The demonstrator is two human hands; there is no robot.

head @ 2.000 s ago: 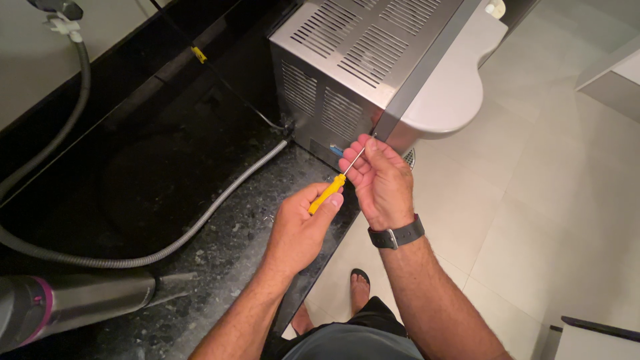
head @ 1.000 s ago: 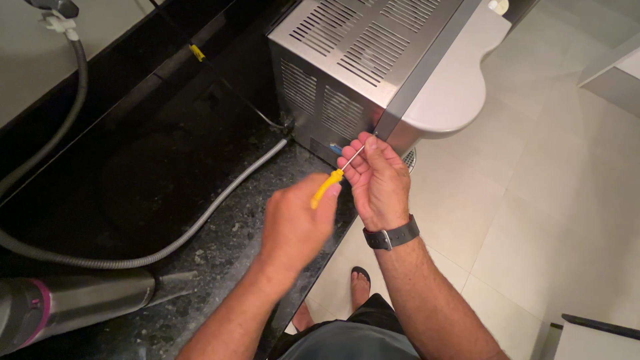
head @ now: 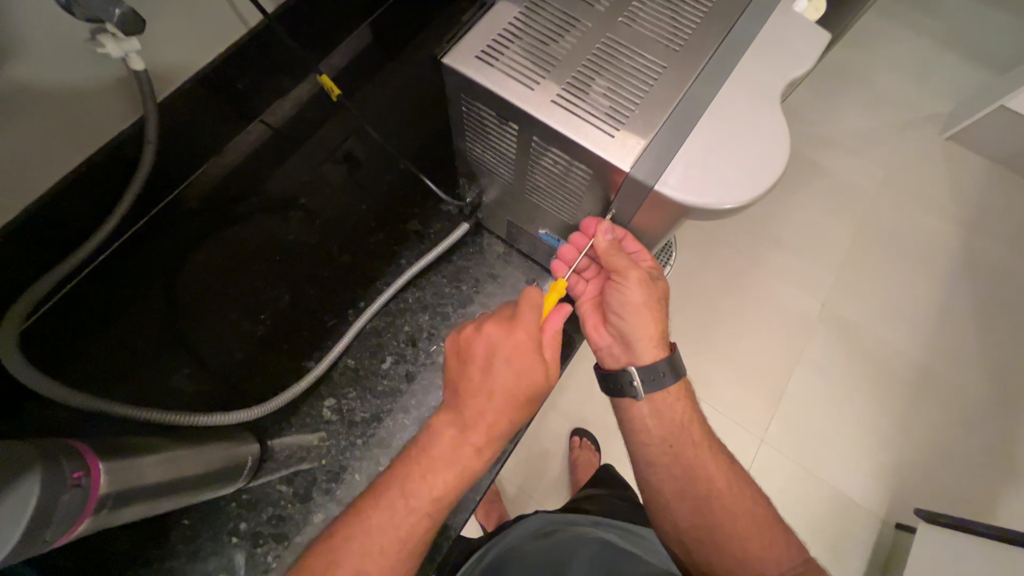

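Note:
My left hand [head: 504, 352] is closed around the yellow handle of a screwdriver [head: 555, 298]. The slim metal shaft points up and right to the lower front corner of a vented stainless-steel appliance [head: 528, 120]. Near the tip, my right hand [head: 620, 280] pinches the shaft between thumb and fingers, palm up, against the appliance's side edge. Its wrist wears a dark strap. Whether the tip sits in a screw cannot be told. A blue and white label [head: 551, 238] on the side panel is just left of my right fingertips.
A grey corrugated hose [head: 320, 370] curves over the black stone counter [head: 384, 392] to the appliance's rear. A black cable [head: 376, 136] with a yellow tag runs behind. A metallic cylindrical device [head: 168, 480] lies lower left. A white rounded panel [head: 736, 136] juts out over the tiled floor.
My left hand has shifted its hold and turned on the screwdriver's handle, now covering more of it. My right hand stays at the appliance's corner.

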